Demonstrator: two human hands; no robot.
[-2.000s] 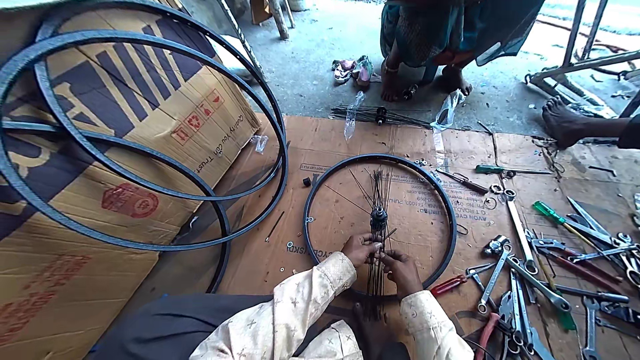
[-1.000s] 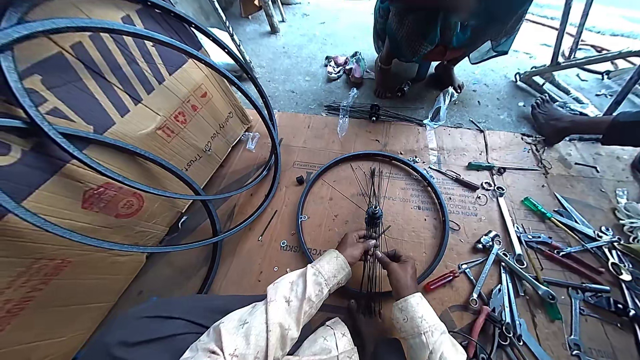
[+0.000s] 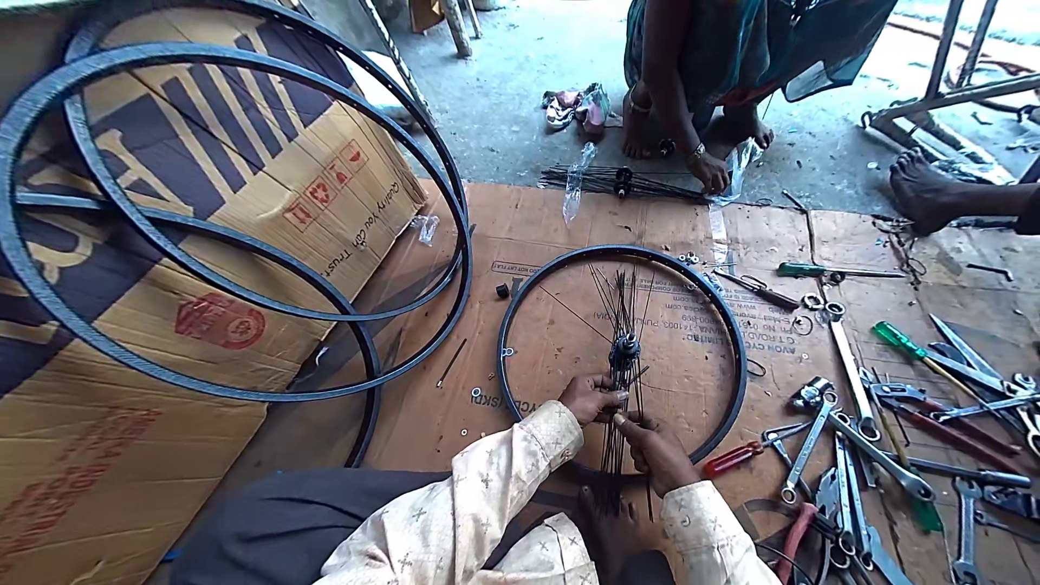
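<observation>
A black bicycle rim (image 3: 735,341) lies flat on cardboard before me. Inside it a dark wheel hub (image 3: 625,348) carries a bundle of thin black spokes (image 3: 619,439), most running toward and away from me. One spoke slants out to the rim's upper left. My left hand (image 3: 591,398) pinches spokes just below the hub, fingers closed on them. Close beside it, on the right of the bundle, my right hand (image 3: 656,451) also has its thumb and fingers on the spokes. The fingertips nearly meet, and which single spokes each holds cannot be told.
Several loose rims (image 3: 244,396) lean on a printed cardboard box (image 3: 325,236) at left. Wrenches (image 3: 853,374), screwdrivers (image 3: 898,340) and pliers (image 3: 796,540) are heaped at right. Beyond the rim, another person's hand (image 3: 708,172) is at a second spoked hub (image 3: 622,182). A bare foot (image 3: 926,191) rests at upper right.
The other person's hand has come down to the far spoke bundle. My hands remain at the spokes below the hub, with only small finger shifts.
</observation>
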